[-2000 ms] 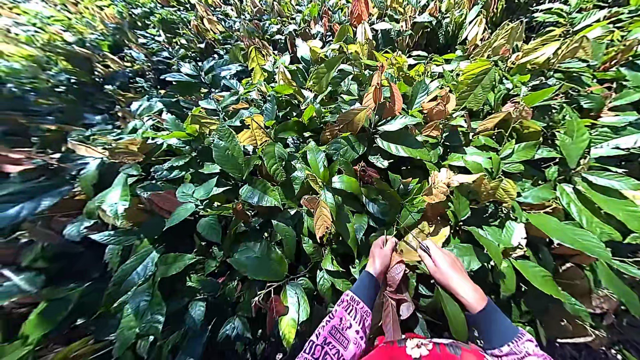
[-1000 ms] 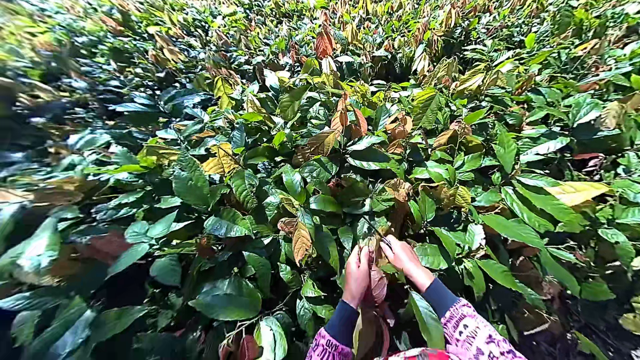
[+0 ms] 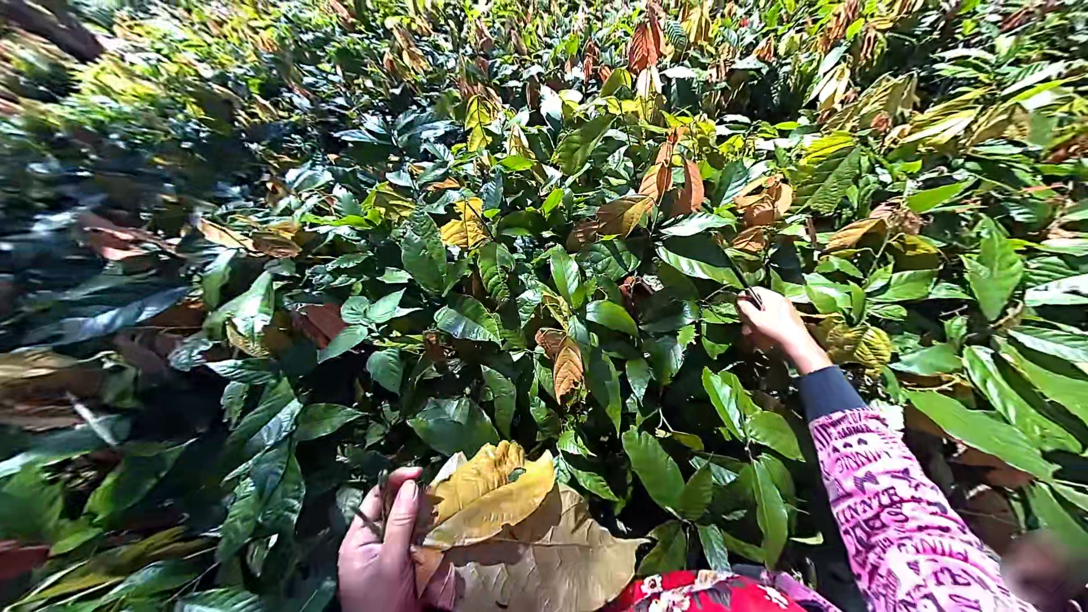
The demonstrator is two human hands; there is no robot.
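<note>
Near the bottom edge, my left hand [image 3: 387, 544] is closed around a bunch of dry leaves, with a yellow leaf [image 3: 497, 501] lying on top of a larger brown leaf [image 3: 544, 557]. Higher up and to the right, my right hand [image 3: 773, 325] reaches into the leafy plants, its fingers pinched at a thin dark stem or tool that I cannot make out clearly. Green leaves surround it, and a yellow-green wrinkled leaf [image 3: 858, 344] is just to its right. A curled brown leaf [image 3: 568, 370] hangs between the two hands.
Dense broad-leaved plants fill the view. Upright reddish-brown leaves [image 3: 645, 42] stand at the top, and more dried leaves [image 3: 763, 202] hang above my right hand. Large green leaves [image 3: 982, 429] spread at the right. Red flowered cloth [image 3: 701, 592] shows at the bottom edge.
My hands were close together at the brown leaves; now they are apart. The left is lower left with the leaf bunch, and the right has moved up and outward among the plants.
</note>
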